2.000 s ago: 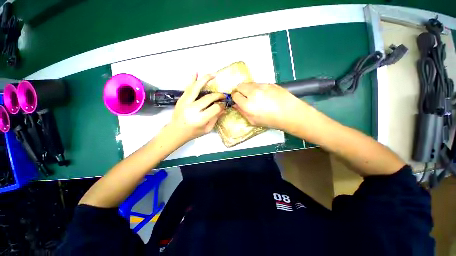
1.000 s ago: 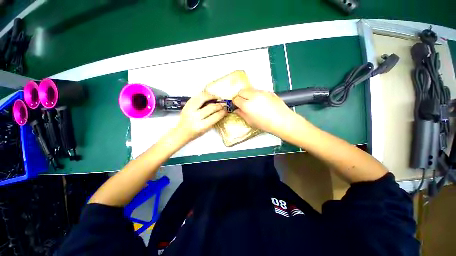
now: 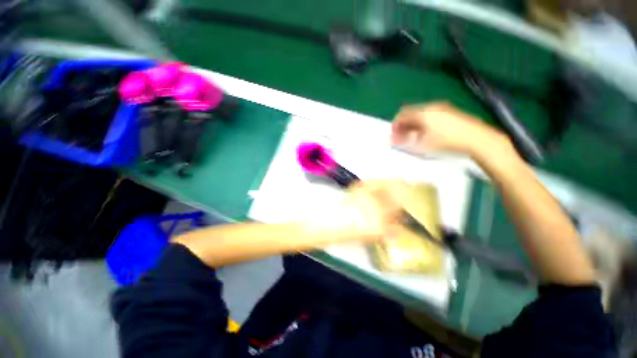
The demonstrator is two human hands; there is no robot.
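Note:
The picture is blurred. A hair dryer head with a magenta ring (image 3: 315, 159) lies on the white sheet (image 3: 279, 189), its slim black inner handle (image 3: 342, 175) running right under my left hand (image 3: 381, 208). My left hand is closed around that handle over the yellow-tan pad (image 3: 419, 245). The dark grey handle sleeve (image 3: 489, 257) lies beyond the pad to the right. Wires at the joint are too blurred to tell. My right hand (image 3: 429, 129) is raised off the work near the white rail, fingers curled; whether it holds anything cannot be told.
Several dryer heads with magenta rings (image 3: 167, 80) stand at left beside the blue parts bin (image 3: 119, 136). The green conveyor (image 3: 279, 63) behind the white rail (image 3: 244, 89) carries blurred dark items (image 3: 349, 49). A blue stool (image 3: 140, 248) is below the bench at left.
The view has swung and tilted, so the bench slants down to the right. My right hand has left the joint and moved up and away; my left hand stays at the handle.

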